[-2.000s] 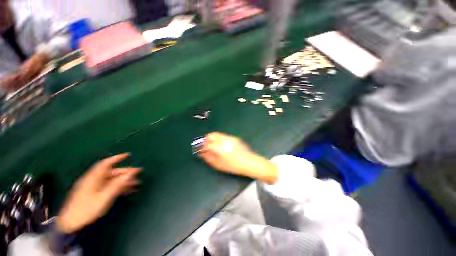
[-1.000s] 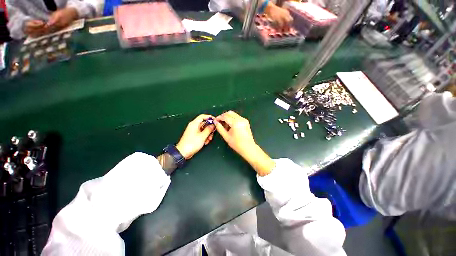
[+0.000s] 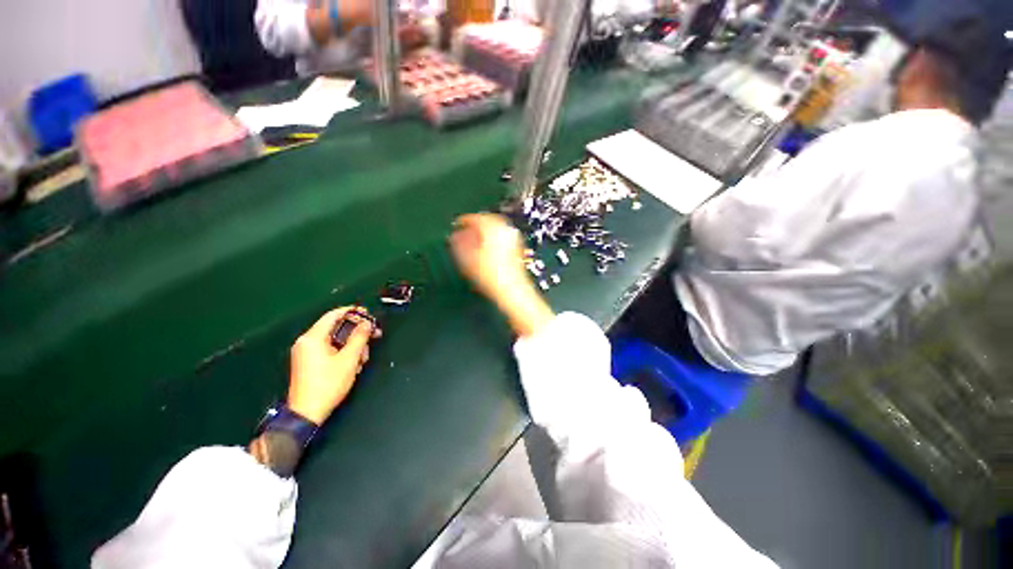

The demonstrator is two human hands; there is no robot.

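My left hand [image 3: 324, 361], with a dark watch on the wrist, holds a small black unit [image 3: 349, 327] between thumb and fingers over the green bench. A second small black piece [image 3: 397, 292] lies on the bench just beyond it. My right hand [image 3: 491, 256] is over the bench at the left edge of the loose parts; it is blurred and its fingertips are unclear, so I cannot tell if it holds anything. The pile of small dark and silver parts [image 3: 577, 228] lies by the metal post, with small cream parts [image 3: 591, 183] behind and a few pale ones scattered beside it.
A metal post [image 3: 544, 106] rises behind the pile. A white board [image 3: 655, 169] lies right of it. Pink-topped trays [image 3: 167, 142] and papers [image 3: 300, 106] stand across the bench. A person in a pale smock [image 3: 828, 233] sits at the right, near a blue stool [image 3: 680, 389].
My hands have parted. My left hand keeps the black unit, while my right hand has moved away toward the parts pile. The view has turned right, leaving the filled tray mostly out of view.
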